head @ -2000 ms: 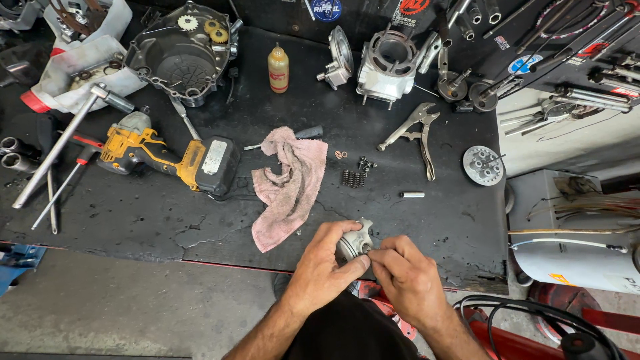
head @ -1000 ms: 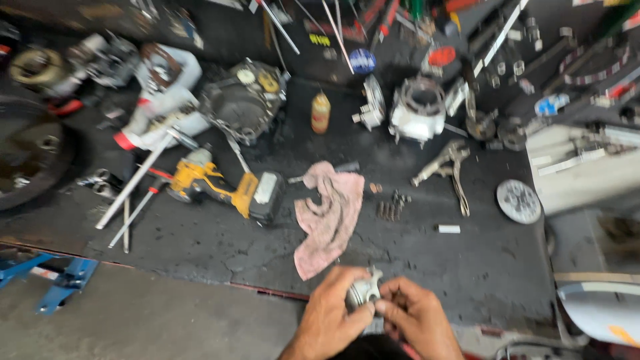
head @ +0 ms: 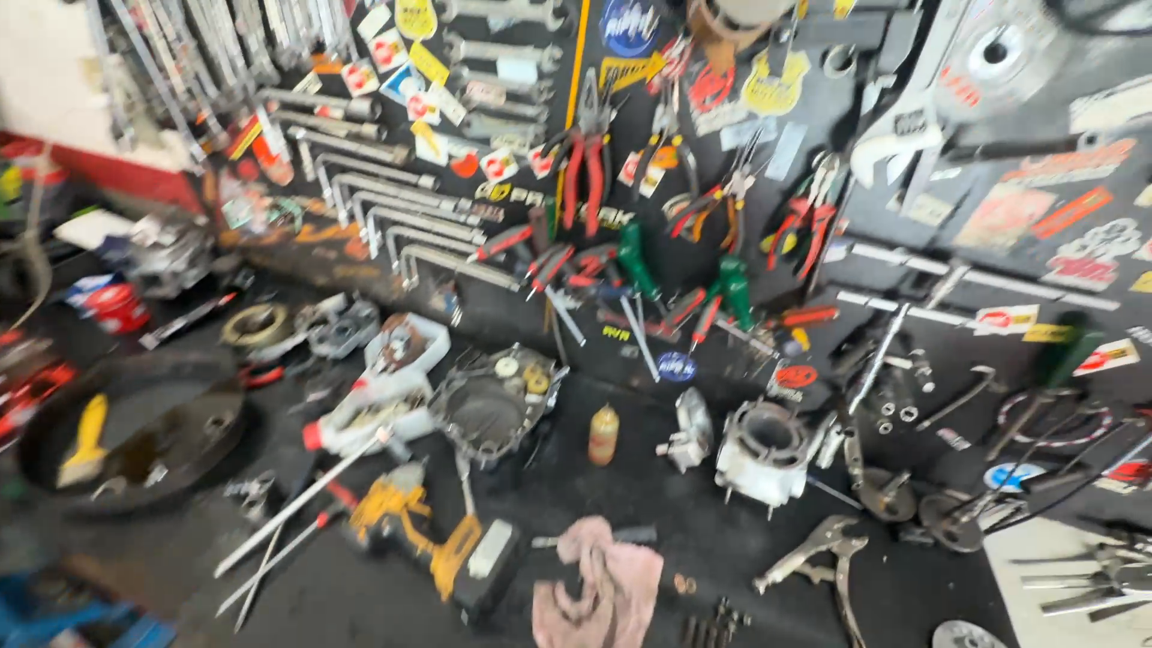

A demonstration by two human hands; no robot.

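Neither of my hands shows in the head view now, so what they hold or touch is hidden. On the dark workbench, a pink rag (head: 598, 585) lies at the bottom centre beside a yellow and black cordless power tool (head: 432, 531). Small springs (head: 711, 623) and copper-coloured rings (head: 685, 584) are right of the rag. Locking pliers (head: 823, 562) rest farther right. Behind them stand a metal engine cylinder (head: 765, 454) and a small bottle (head: 603, 436). An engine cover (head: 493, 405) sits left of the bottle. The picture is blurred.
At the left, a round black pan (head: 135, 432) holds dark liquid and a yellow-handled brush (head: 87, 436). Long metal bars (head: 297, 504) cross near the power tool. Red-handled pliers (head: 585, 175), wrenches (head: 504, 54) and an adjustable wrench (head: 909, 126) hang on the stickered wall panel behind the bench.
The view has swung up toward the wall. Both hands, seen earlier holding a metal piston at the bench's front edge, are out of the frame.
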